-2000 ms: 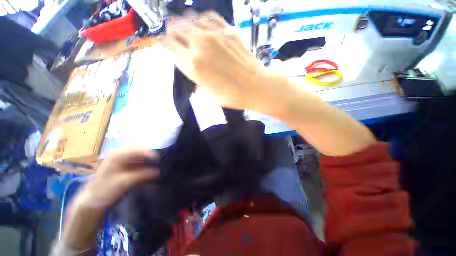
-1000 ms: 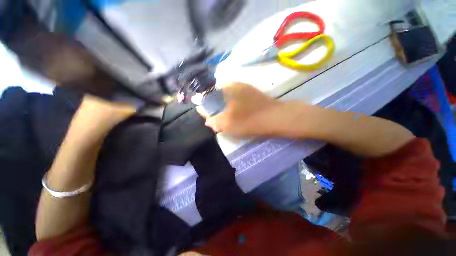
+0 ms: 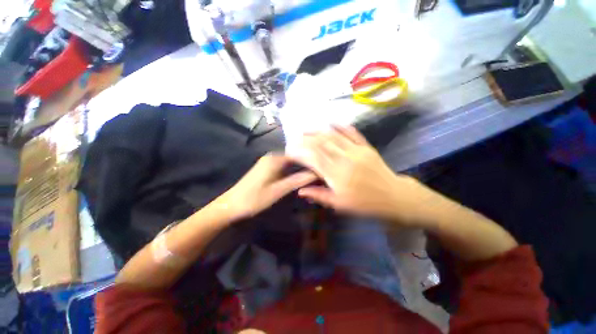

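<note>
The black garment piece (image 3: 176, 150) lies spread on the white table left of the needle and hangs over the front edge towards the lap. My left hand (image 3: 261, 186) rests on its right part, fingers bent, holding dark cloth. My right hand (image 3: 349, 169) meets it at the table's front, slightly blurred, its fingers at the same cloth; what its fingertips pinch is hidden. The presser foot and needle area (image 3: 264, 91) is just behind the garment's edge. A blurred dark strip of cloth (image 3: 395, 127) shows behind my right hand.
Scissors with red and yellow loops (image 3: 380, 88) lie right of the needle, below the JACK machine head (image 3: 392, 29). A dark block with a pale frame (image 3: 526, 81) is far right. A cardboard box (image 3: 49, 215) is left, a red tray (image 3: 59, 68) behind left.
The view has shifted back from the needle. My hands have come together in front of the table edge, away from the presser foot. The garment now lies spread out left of the needle.
</note>
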